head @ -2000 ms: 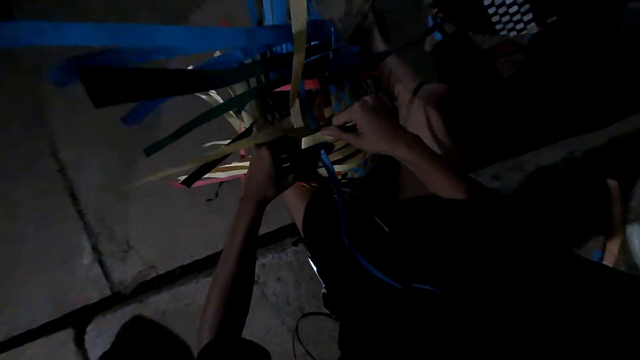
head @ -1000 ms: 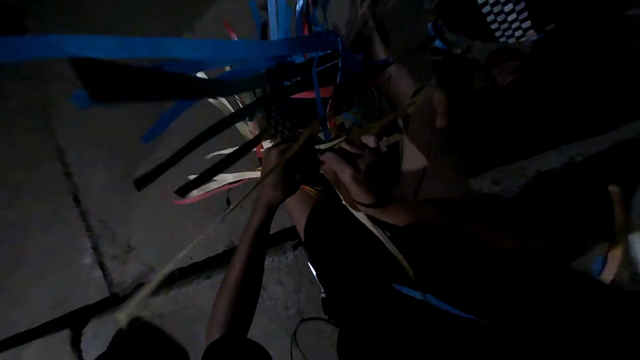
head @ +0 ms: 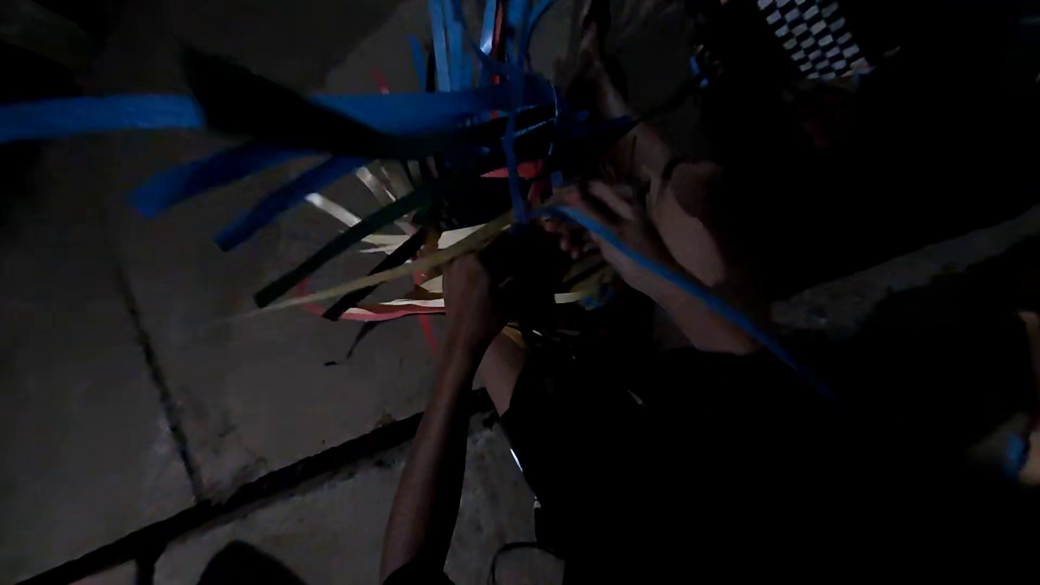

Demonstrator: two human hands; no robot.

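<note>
A partly woven piece of flat plastic strips (head: pixel 487 195), in blue, black, green, yellow, white and red, lies over my lap with long loose ends fanning left and upward. My left hand (head: pixel 475 288) is closed on the near edge of the weave, beside a yellow strip (head: pixel 406 268). On the right side of the weave, my right hand (head: pixel 605 223) has its fingers bent at a blue strip (head: pixel 682 284), which runs down over my forearm. Deep shadow hides the fingertips of my left hand and the part of the weave between the hands.
Beneath me is a paved floor (head: pixel 89 390) with dark joints. A black and white checked object (head: pixel 812 36) is at the top right. A thin dark cord (head: pixel 520 546) curves near the bottom edge. My bare legs are under and beside the weave.
A blue strip now runs from my right hand, where a pale yellow strip hung down one second ago. My right hand has moved up a little; my left stays at the weave's edge.
</note>
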